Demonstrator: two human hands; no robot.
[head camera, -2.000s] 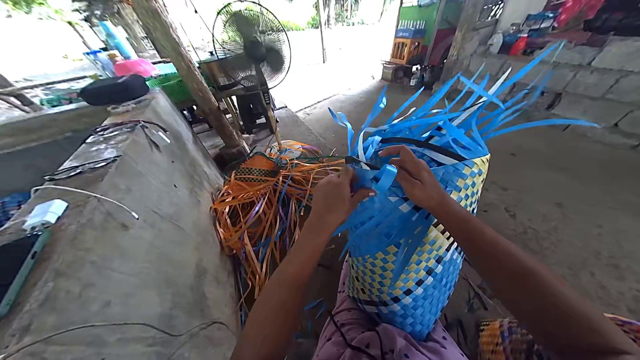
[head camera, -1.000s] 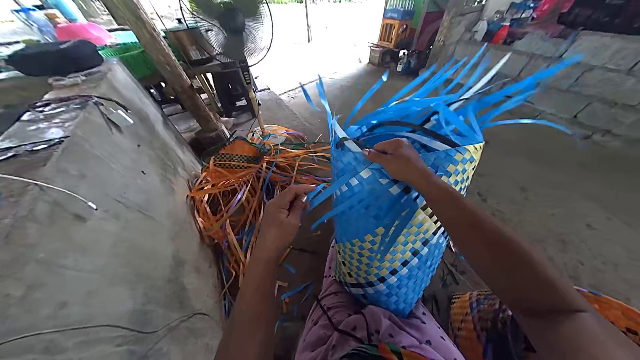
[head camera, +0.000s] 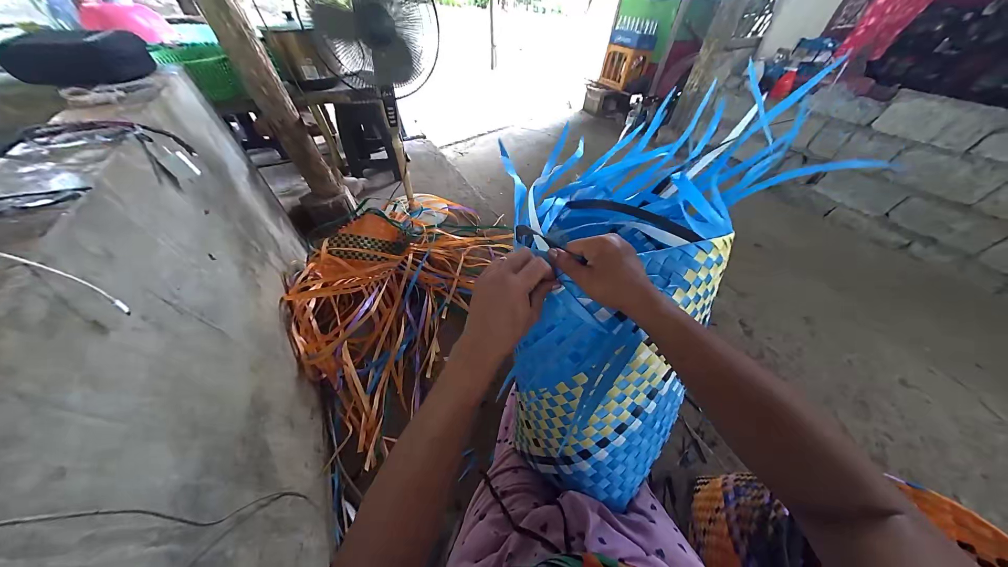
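Observation:
A tall basket woven of blue, yellow, white and black plastic strips (head camera: 606, 402) stands tilted on my lap. Long loose blue strips (head camera: 669, 157) rise from its rim, and a black strip (head camera: 630, 211) runs along the rim's inner side. At the near left of the rim my left hand (head camera: 516, 287) pinches the strips, its fingertips touching the weave. Right beside it, my right hand (head camera: 602, 272) grips a dark strip between thumb and fingers. The exact crossing of the strips under my fingertips is hidden.
An unfinished orange basket (head camera: 366, 236) with a tangle of loose strips lies at the left, beside a grey concrete block (head camera: 157, 339). A standing fan (head camera: 382, 39) and wooden post (head camera: 276, 94) are behind. More woven work (head camera: 740, 512) sits at lower right.
My left hand, apart from the basket and lower left one second ago, has moved up to the rim beside my right hand. A dark strip now shows at my fingertips.

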